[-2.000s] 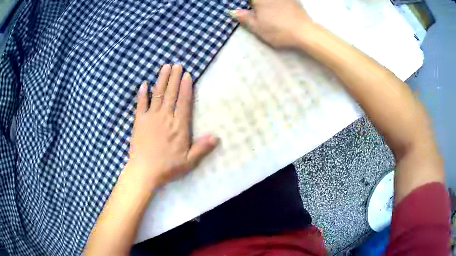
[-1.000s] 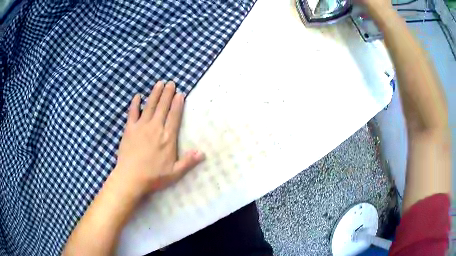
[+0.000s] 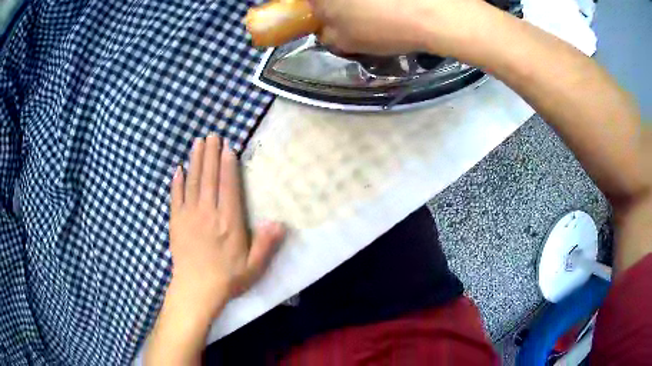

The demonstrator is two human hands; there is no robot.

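Dark navy and white checked cloth (image 3: 107, 136) covers the left side of the white padded table. My left hand (image 3: 211, 221) lies flat, palm down, at the cloth's edge, fingers pointing away and thumb on the bare padding. My right hand (image 3: 372, 25) grips the tan-orange handle of a steam iron (image 3: 372, 82) at the top centre. The iron's pointed tip faces left and lies over the cloth's dark edge. The rear of the iron is partly hidden under my right forearm.
The white padded table (image 3: 307, 264) has faint marks and a curved front edge close to my body. Beyond it is speckled grey floor (image 3: 493, 214). A round white base (image 3: 568, 256) and a blue curved thing (image 3: 557, 322) stand at the lower right.
My right hand first left the cloth's edge, reached the iron at the upper right, and now has it at the cloth's edge. My left hand stays flat, slightly lower along the edge.
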